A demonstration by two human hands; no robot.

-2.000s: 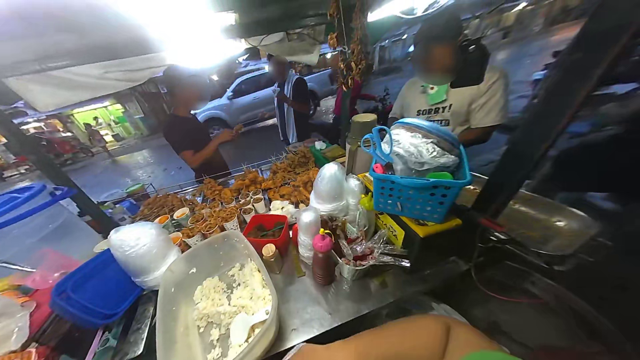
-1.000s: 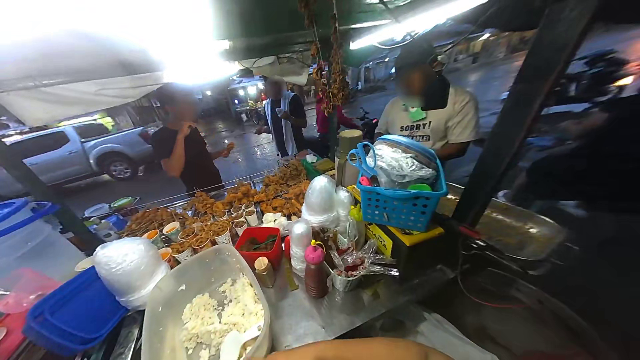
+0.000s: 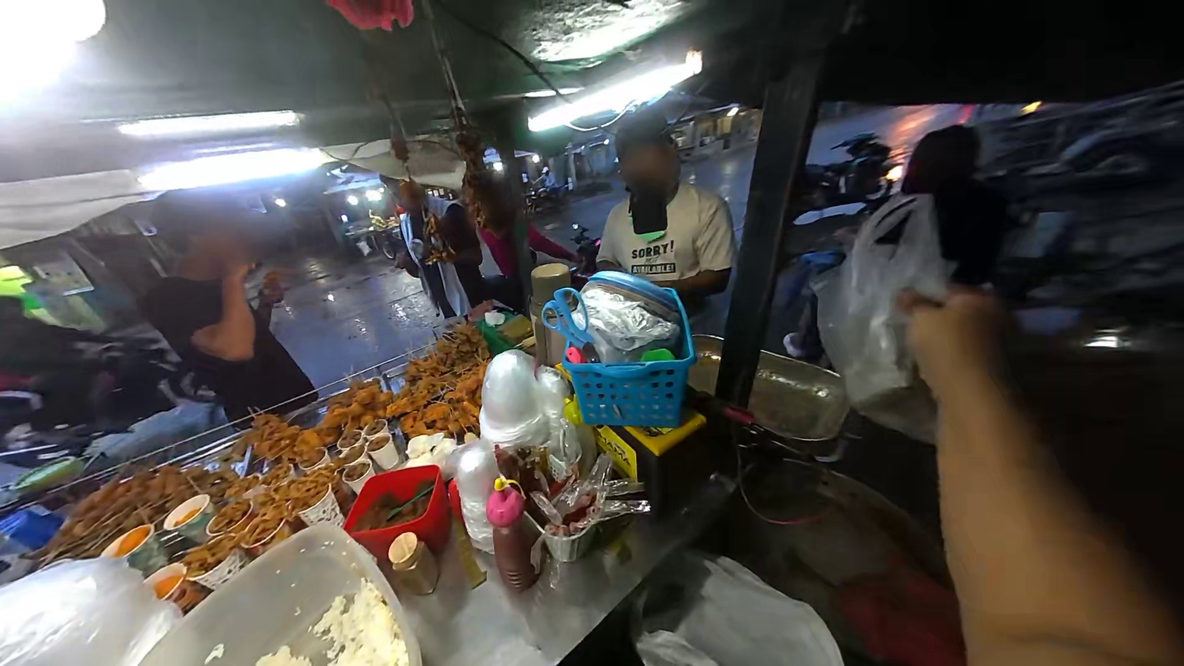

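Note:
My right hand (image 3: 953,328) is stretched out at the right, its fingers closed on the top of a white plastic bag (image 3: 874,342) that hangs from it beside the dark post. What is in the bag cannot be told. My left hand is out of view. On the metal counter, left of my arm, stand a sauce bottle with a pink cap (image 3: 514,536), stacked clear plastic cups (image 3: 511,402), a red tray of dark sauce (image 3: 398,509) and a blue plastic basket (image 3: 631,384) holding blue-handled scissors (image 3: 564,319).
A plastic tub of rice (image 3: 361,629) is at the lower left, near fried skewers (image 3: 435,379) and filled paper cups (image 3: 319,499). A dark post (image 3: 768,203) rises before a metal pan (image 3: 800,398). People stand beyond the counter; one wears a printed shirt (image 3: 666,231).
My right arm, low at the bottom edge before, now reaches out at the right with the plastic bag in hand. The view has swung to the right.

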